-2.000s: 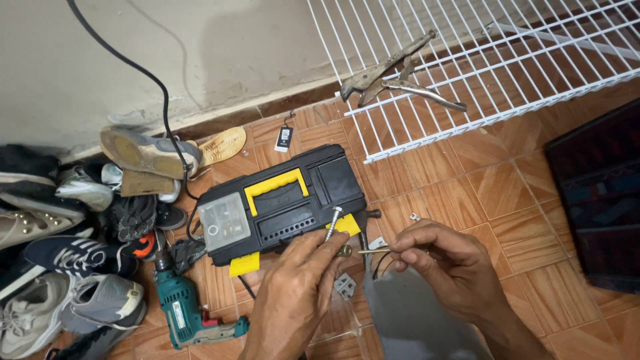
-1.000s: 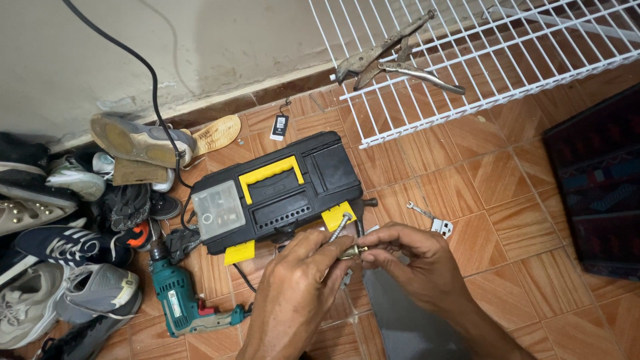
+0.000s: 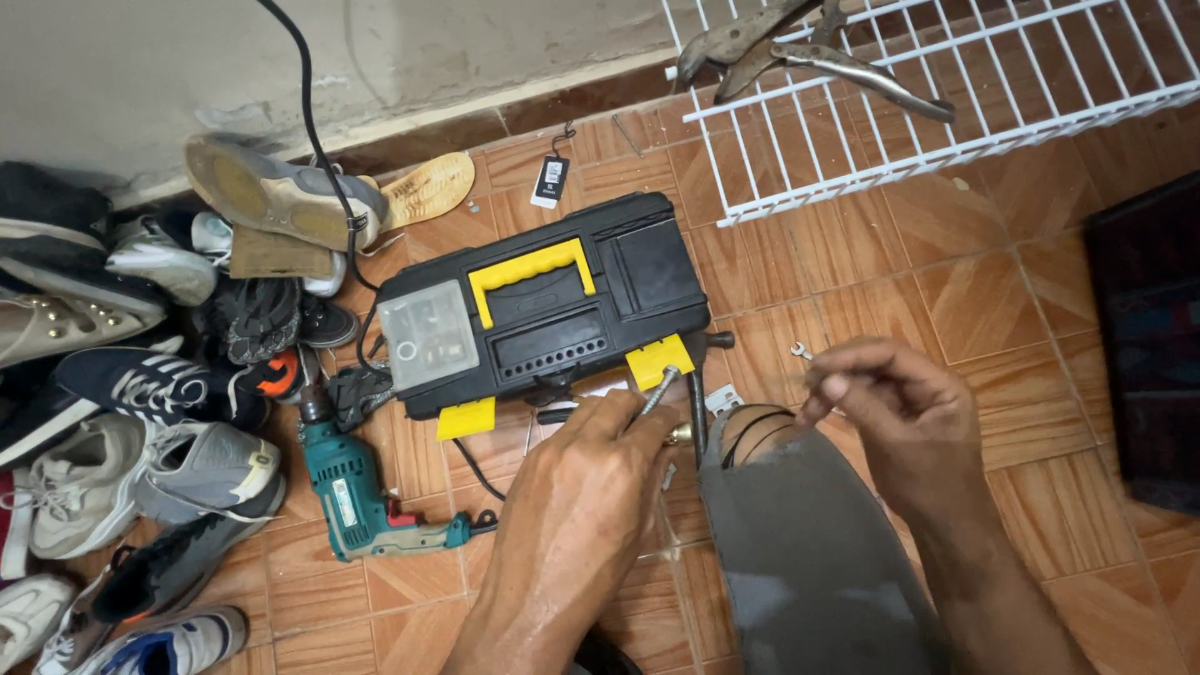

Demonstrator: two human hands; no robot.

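My left hand (image 3: 595,469) holds a long metal screw (image 3: 661,390) between its fingers, head up and tilted. A small brass-coloured metal piece (image 3: 679,433) shows beside the same fingers. To the right, apart from it, is my right hand (image 3: 891,403), its thumb and fingertips close together; whether something small is between them cannot be told. Beyond the left hand lies a black toolbox (image 3: 553,309) with a yellow handle (image 3: 530,270), yellow latches and a clear-lidded compartment (image 3: 428,337). A combination wrench (image 3: 801,351) lies on the floor near the right fingertips.
A teal corded power drill (image 3: 352,487) lies left, beside a pile of shoes (image 3: 159,384). Locking pliers (image 3: 816,61) rest on a white wire rack (image 3: 862,187) at upper right. My knee in grey trousers (image 3: 806,553) is between the hands. A dark panel (image 3: 1148,337) stands at far right.
My right hand has moved away to the right from the left hand, where its fingers met the small metal piece. The left hand still holds the screw.
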